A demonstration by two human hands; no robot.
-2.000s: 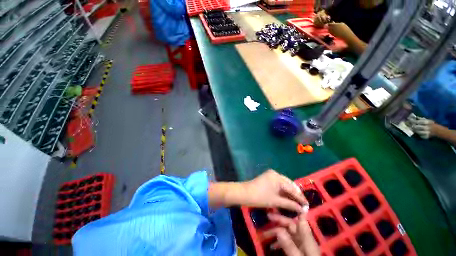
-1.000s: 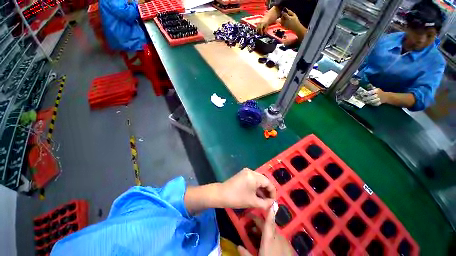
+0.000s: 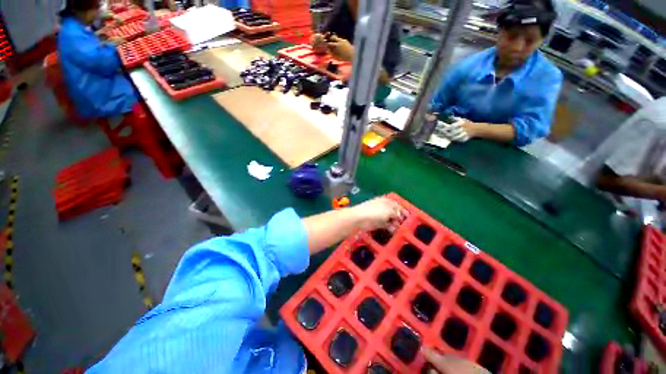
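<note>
A red-orange compartment tray [image 3: 431, 281] lies on the green bench, with a dark glossy rounded-square unit [image 3: 370, 312] in each visible pocket. My left hand [image 3: 383, 213] is at the tray's far-left corner, fingers bent down at a pocket with a dark unit; its grip is unclear. My right hand [image 3: 454, 362] is at the tray's near edge, cut off by the bottom of the picture. Its fingertips are over the tray by a pocket, and its grip is hidden.
A metal post [image 3: 361, 109] stands beyond the tray, by a blue-purple round object [image 3: 307, 180] and an orange knob [image 3: 341, 201]. Crumpled white material [image 3: 259, 170] lies left. A brown board [image 3: 266, 124] bears dark assemblies. A gloved person [image 3: 504, 88] sits opposite; a red tray [image 3: 650, 277] is right.
The view has swung right, showing more of the tray. My hands, earlier together with a small white piece at the fingertips, are now apart; the left is at the tray's far corner.
</note>
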